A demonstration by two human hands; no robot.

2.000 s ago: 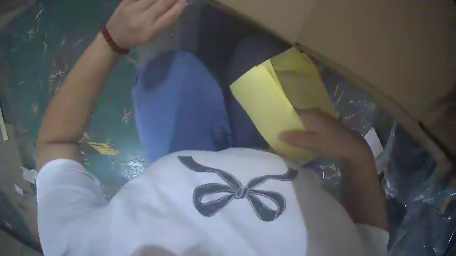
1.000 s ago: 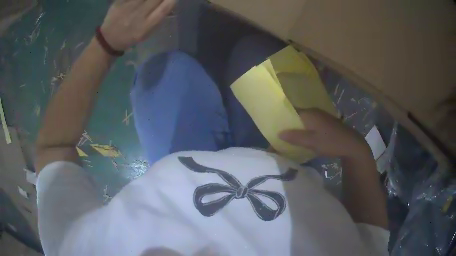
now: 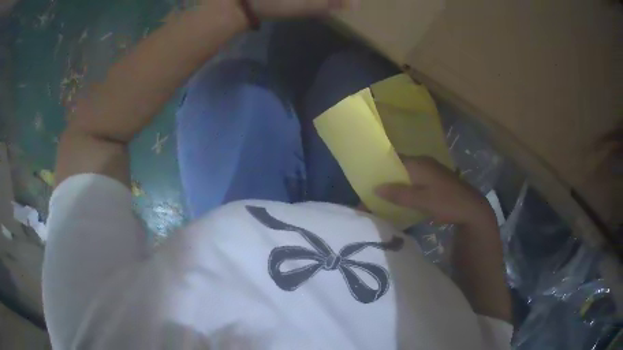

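My right hand [image 3: 430,191] holds a folded stack of yellow label sheets [image 3: 362,140] over my lap, with the thumb on top and the fingers behind it. My left hand [image 3: 294,7] is at the top edge of the picture, partly cut off and blurred, beside the edge of a large brown carton [image 3: 505,75]. Its fingertips reach the carton's near edge; whether they touch it or hold anything cannot be told. The carton fills the upper right. No print shows on it.
The green floor [image 3: 34,89] is littered with scraps on the left. White paper scraps [image 3: 29,217] lie at the far left. Clear crinkled plastic wrap [image 3: 553,273] is at the lower right, below the carton's edge. My blue-trousered knees are in front.
My left hand and forearm have moved right along the top, toward the carton. The yellow sheets stay in my right hand, nearly in place. The view has shifted slightly.
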